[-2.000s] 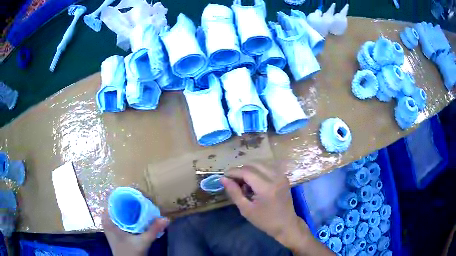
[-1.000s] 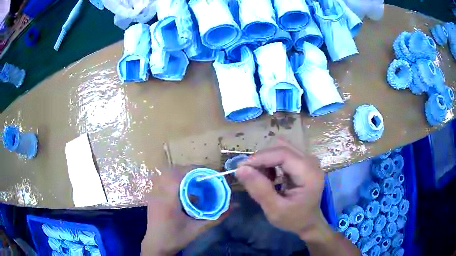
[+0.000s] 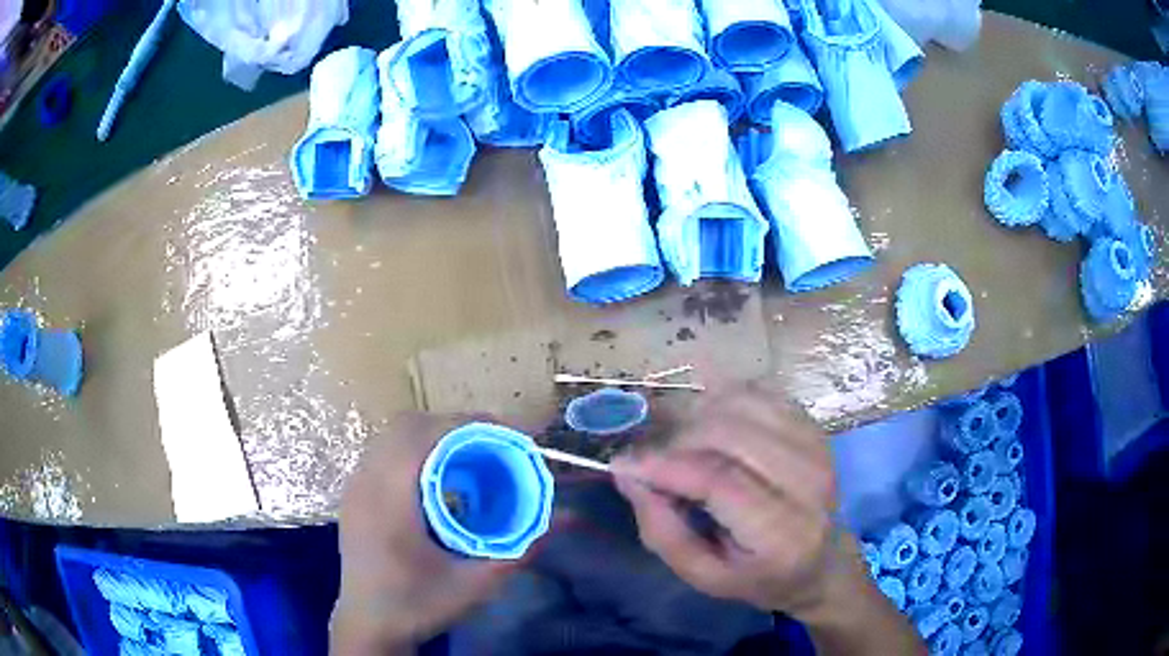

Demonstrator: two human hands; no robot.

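My left hand [image 3: 404,551] holds a light-blue body shell [image 3: 490,493] with its faceted mouth facing up. My right hand [image 3: 737,493] is partly blurred and pinches a thin cotton swab [image 3: 577,459]; the swab's tip is at the right side of the shell's rim. A small clear oval cup [image 3: 606,411] sits on the stained cardboard pad [image 3: 481,377], with thin pale sticks [image 3: 628,381] lying just behind it. A single light-blue collar [image 3: 935,310] lies on the bench to the right.
Body shells [image 3: 600,218] are stacked at the back centre. Collars pile up at the right [image 3: 1061,154] and fill the right bin [image 3: 955,525]. A white card [image 3: 205,429] and a small blue part [image 3: 58,361] lie left. The left bin [image 3: 160,609] holds pale-blue parts. A green belt [image 3: 192,96] runs behind.
My left hand has brought the shell inward from the left, beside the cup. The swab moved from the cup into the shell's mouth, then to its right rim.
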